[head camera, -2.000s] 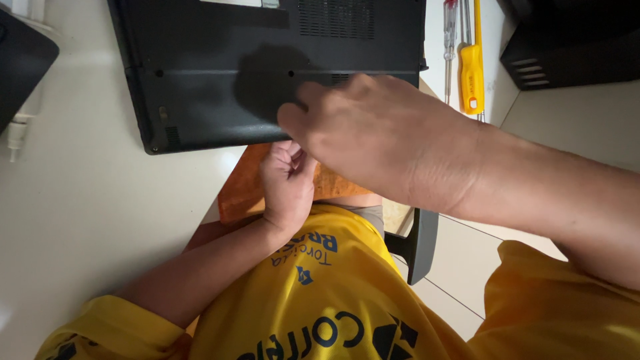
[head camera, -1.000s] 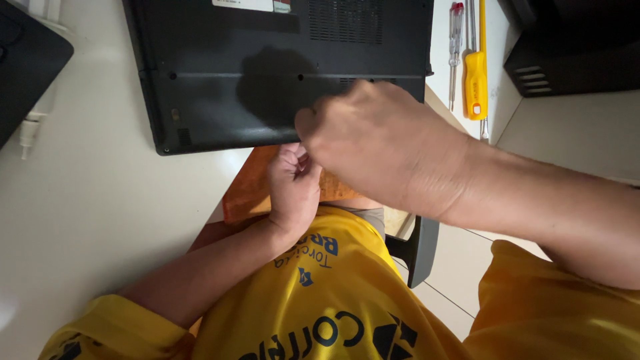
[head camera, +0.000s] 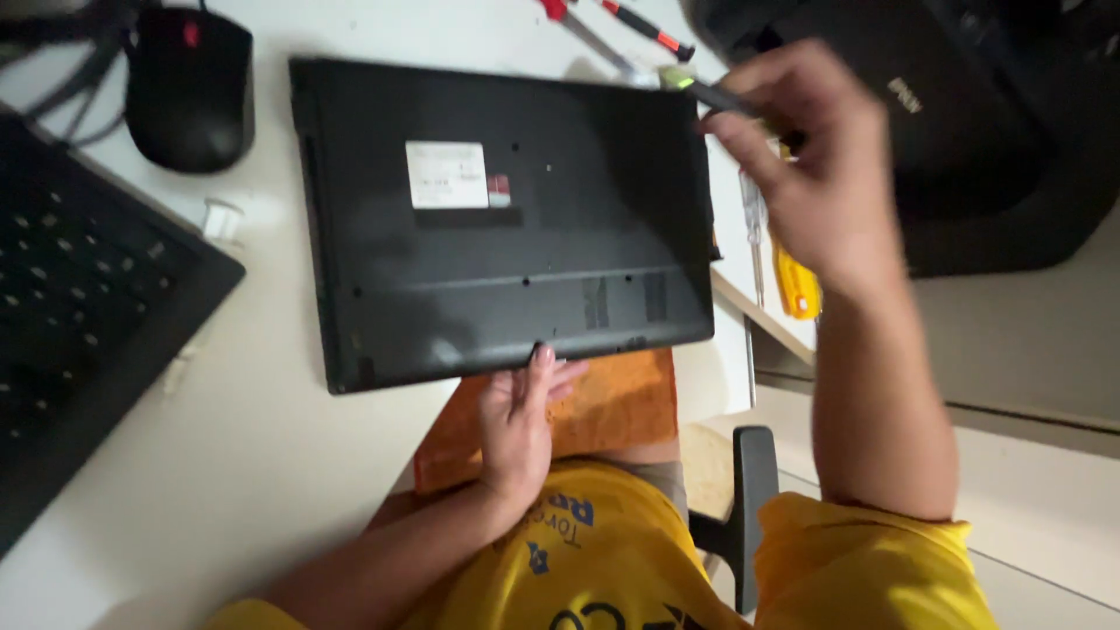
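Observation:
A black laptop (head camera: 455, 245) lies underside up on the white desk, its near edge past the desk's front edge. At that near edge my left hand (head camera: 521, 420) supports it, thumb on top and fingers partly hidden underneath. Over the laptop's far right corner, my right hand (head camera: 814, 157) grips a dark-handled tool (head camera: 722, 96) with a yellow-green end; its exact kind is blurred. Beyond the far edge lie a red-handled tool (head camera: 595, 35) and a black and red screwdriver (head camera: 647, 28). A yellow-handled tool (head camera: 798, 280) and a clear-handled screwdriver (head camera: 754, 210) lie right of the laptop.
A black mouse (head camera: 188, 92) with cables is at the upper left, above an open laptop's keyboard (head camera: 79, 289). A large black Epson device (head camera: 945, 131) stands at the right. An orange cloth (head camera: 621, 402) covers the lap, beside a chair armrest (head camera: 754, 516).
My right hand has moved from the laptop's near edge to its far right corner and now holds a dark tool. The view has shifted to show more of the desk. The left hand stays at the near edge.

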